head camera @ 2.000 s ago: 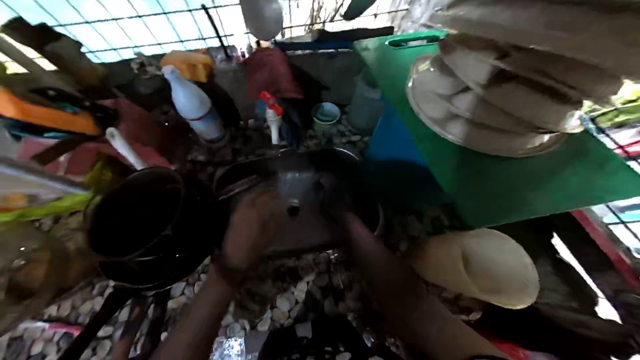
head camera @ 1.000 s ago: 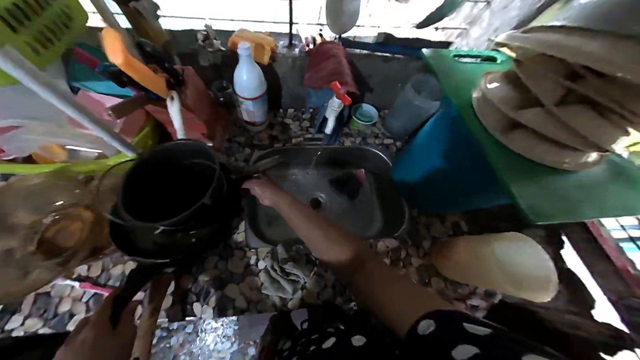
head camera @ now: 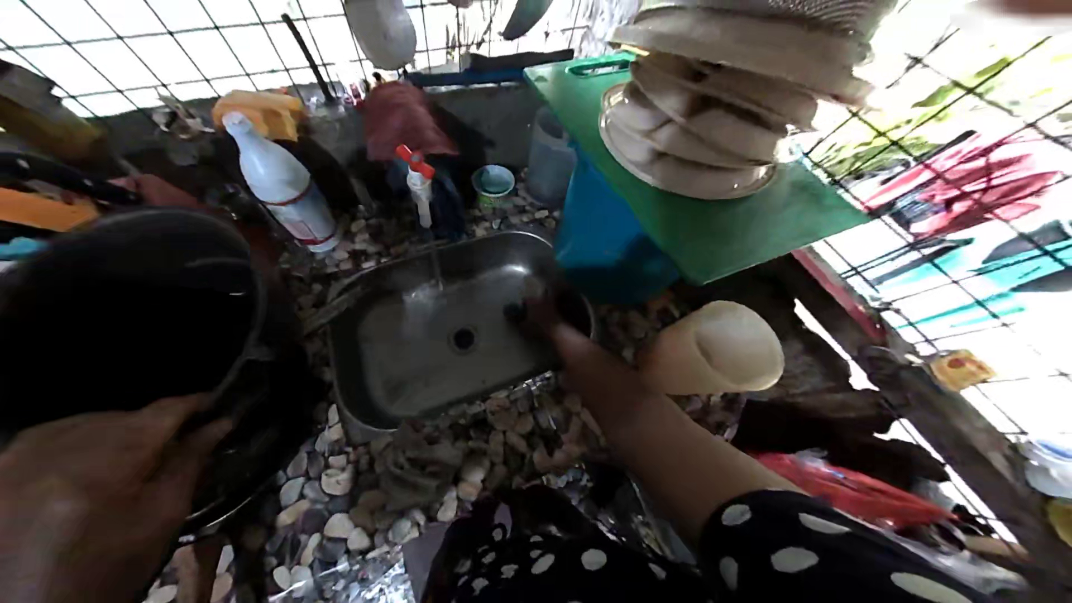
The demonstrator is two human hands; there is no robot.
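My left hand (head camera: 109, 494) grips the near rim of a dark pot (head camera: 126, 318) at the left, beside the sink. Under it sits another dark vessel, mostly hidden. My right hand (head camera: 544, 311) reaches into the right end of the metal sink (head camera: 419, 368); it is blurred, with a small dark thing at its fingertips, and whether it holds this I cannot tell. Water runs thinly from the white tap with a red handle (head camera: 420, 184) into the basin. A grey crumpled cloth (head camera: 419, 469) lies on the pebbled counter at the sink's near edge.
A white bottle (head camera: 280, 188) stands behind the sink, left of a small cup (head camera: 492, 181). At the right, stacked plates (head camera: 703, 126) rest on a green board (head camera: 754, 234) over a blue container (head camera: 611, 251). A cream plastic container (head camera: 712, 347) lies right of the sink.
My left hand has come up to the pot's rim, and the pot looks raised or tilted. My right hand has moved from the sink's left edge to its right end.
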